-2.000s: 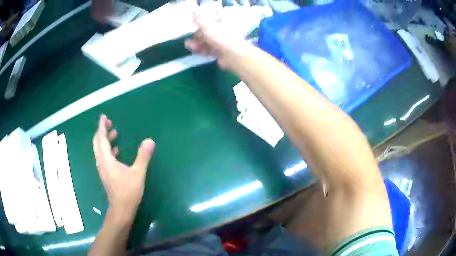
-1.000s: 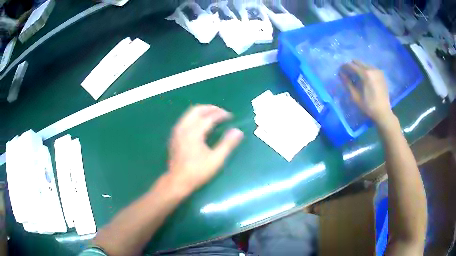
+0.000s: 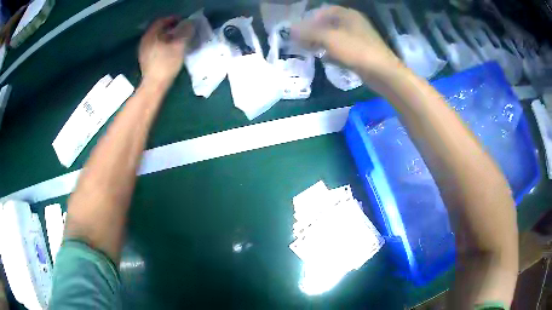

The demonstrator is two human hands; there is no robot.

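Observation:
Several bagged products [image 3: 241,45] lie in a row on the far belt, milky-white sleeves with dark items showing in some. White slips [image 3: 254,85] lie over their near ends. My left hand [image 3: 164,49] is at the left end of the row, at the top of the leftmost bag; its fingers are blurred and I cannot tell if they grip it. My right hand [image 3: 333,35] is over the bags right of the middle, also blurred; whether it holds something cannot be told. The blue bin [image 3: 378,181] with small clear accessory bags [image 3: 417,166] is under my right forearm.
A fanned pile of printed slips [image 3: 336,236] lies left of the bin. A flat carton [image 3: 91,121] lies on the far belt at left. A carton stack [image 3: 24,254] stands at the near left. A white strip [image 3: 242,144] crosses the green bench. More bagged products [image 3: 411,45] lie behind the bin.
My right hand has left the blue bin and moved to the bags on the far belt. My left hand has moved from above the bench to the row's left end. The view has shifted.

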